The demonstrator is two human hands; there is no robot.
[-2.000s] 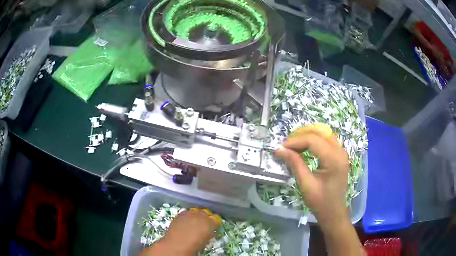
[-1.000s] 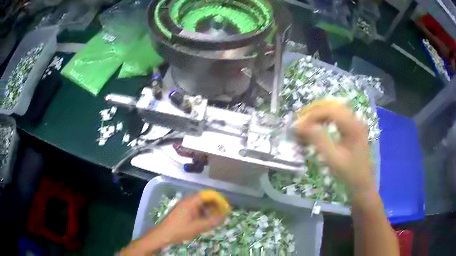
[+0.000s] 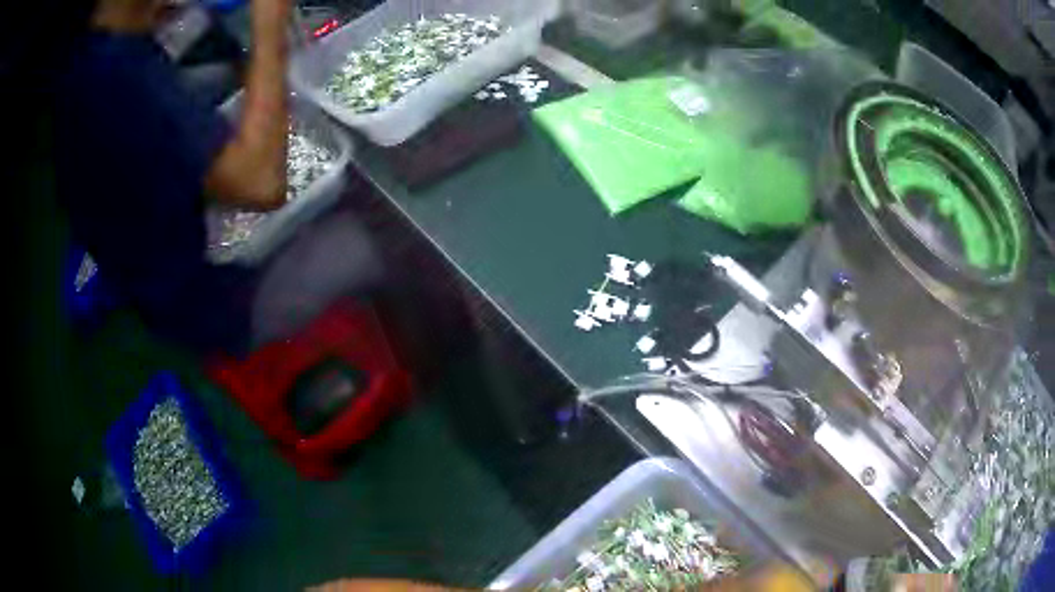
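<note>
The head view is blurred. The near tub [image 3: 555, 541], translucent with small white-and-green parts, is cut off by the bottom edge. My left hand [image 3: 782, 577] shows only as a yellow finger cot and a strip of forearm at the bottom edge; its grip is hidden. A small skin-coloured patch at the lower right may be my right hand [image 3: 926, 582], too cut off to read. The silver press fixture [image 3: 891, 445] and the steel bowl feeder [image 3: 856, 174] with green inside stand at the right. Heaped parts [image 3: 1006, 451] lie beyond the fixture.
Loose white pieces [image 3: 613, 303] and green bags [image 3: 625, 145] lie on the dark green bench. Two more tubs of parts, one being the translucent tub [image 3: 399, 121], are upper left. A person's arm [image 3: 252, 162], a red stool [image 3: 388, 387] and a blue tray of parts [image 3: 226, 474] are left.
The view has swung left, so the machine has shifted to the right and the person, stool and blue tray have appeared. Both hands have moved to the bottom edge, mostly out of view.
</note>
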